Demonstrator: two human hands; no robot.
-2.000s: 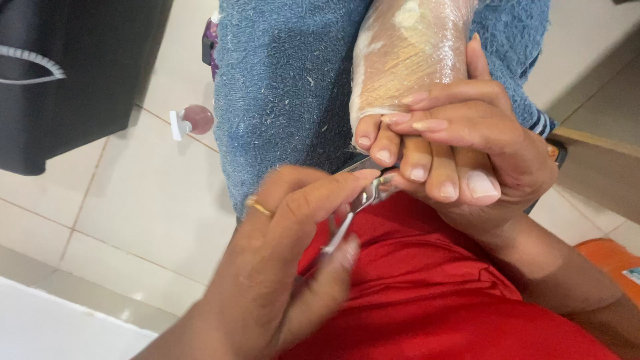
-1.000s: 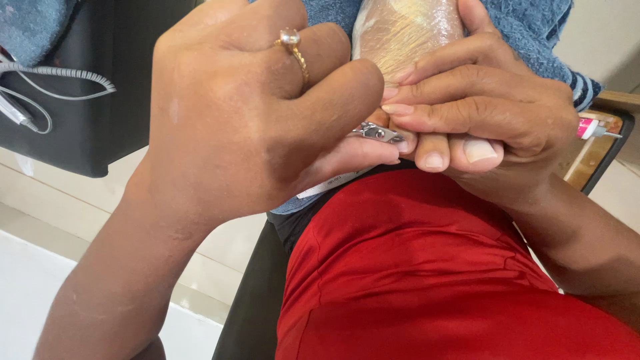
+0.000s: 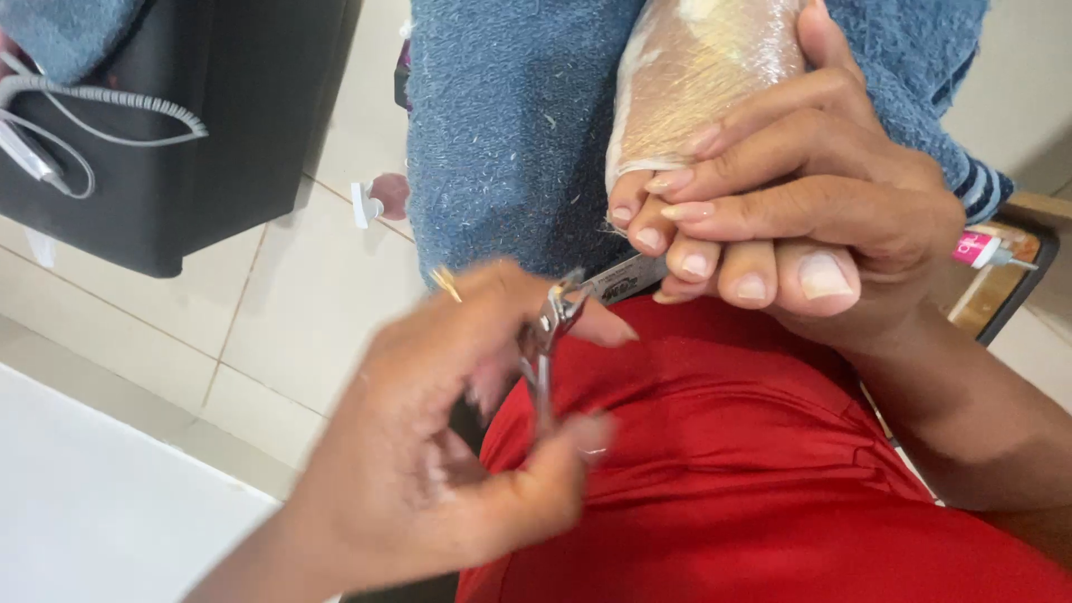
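My left hand [image 3: 452, 419] holds a metal cuticle nipper [image 3: 553, 322] between its thumb and fingers. The nipper's head points up, left of the toes and apart from them. Some of the hand is blurred, and a gold-coloured ring is on one finger. My right hand [image 3: 829, 184] lies across another person's foot [image 3: 712, 84], its fingertips on the smaller toes and its thumb showing beneath them. Clear film wraps the foot above the toes, with whitish patches under it. The big toenail [image 3: 825, 275] is exposed. A blue towel [image 3: 519, 126] lies under the foot.
Red cloth [image 3: 712, 452] covers my lap. At the upper left, a black container [image 3: 159, 193] has a coiled pale cable [image 3: 126, 100] over it. A pink and white tube [image 3: 984, 249] with a thin tip lies at right by a wooden-looking surface. A white surface [image 3: 100, 502] fills the lower left.
My left hand and the nipper were at the toes a second ago; now they are lower and apart from them. The right hand still holds the foot.
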